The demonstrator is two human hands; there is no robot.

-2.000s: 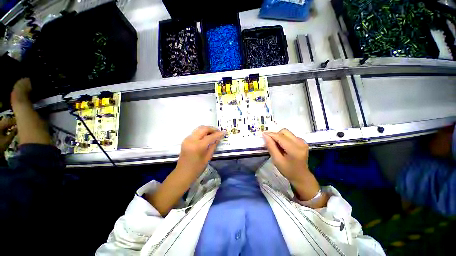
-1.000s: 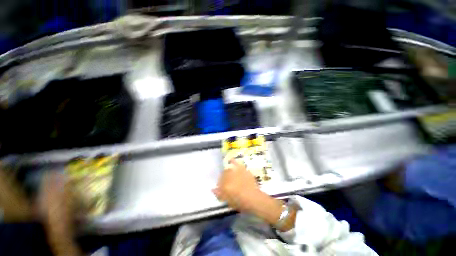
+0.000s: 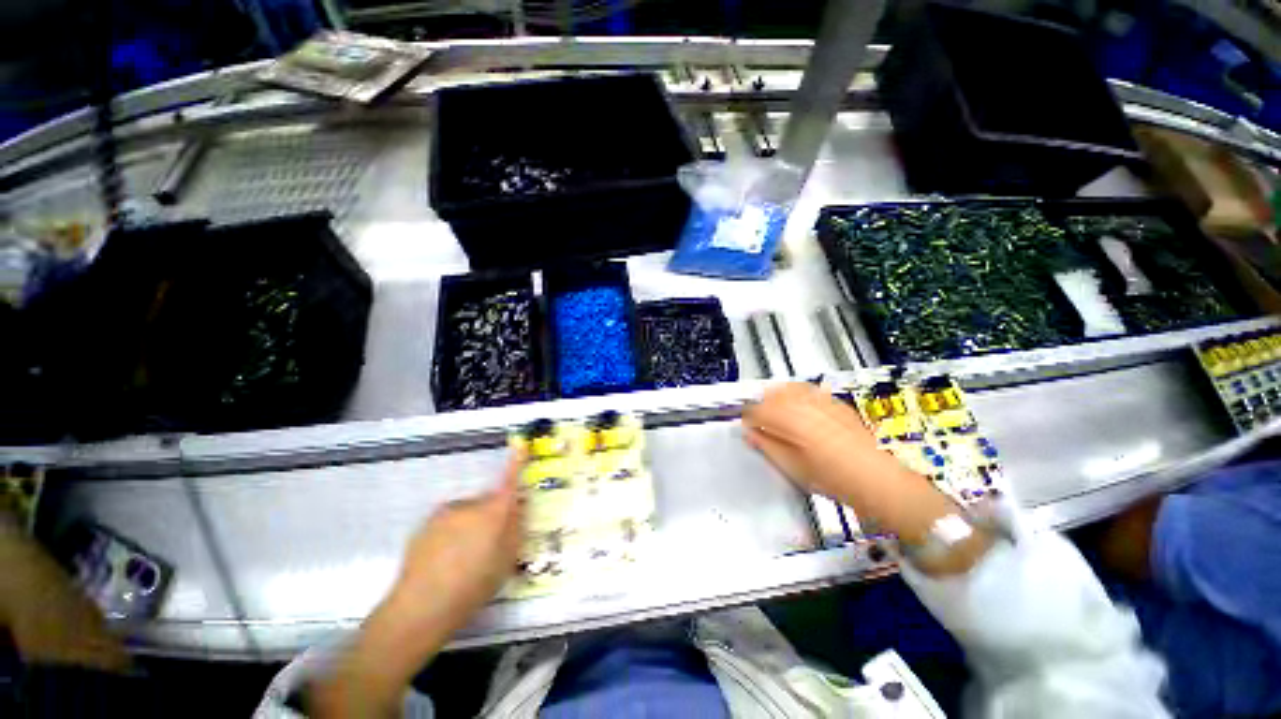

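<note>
A pale circuit board panel (image 3: 587, 509) with yellow and black parts along its far edge lies in the white channel in front of me, slightly blurred. My left hand (image 3: 464, 555) is at its left edge, with the fingers along that edge. My right hand (image 3: 804, 433) is over the channel near the far rail, fingers bent together; whether they hold a small part cannot be told. A second board panel (image 3: 969, 452) lies to the right, partly behind my right hand and forearm.
Beyond the rail stand three small bins: dark parts (image 3: 489, 344), blue parts (image 3: 593, 337), black parts (image 3: 686, 344). Behind are a large black bin (image 3: 555, 211) and a blue bag (image 3: 728, 246). A wide green-parts tray (image 3: 955, 281) is right. Another person's hand (image 3: 56, 604) is left.
The view has tilted up. One board has moved right, past my right hand; another now lies before me. My left hand has come to its edge. My right hand has moved off a board towards the rail.
</note>
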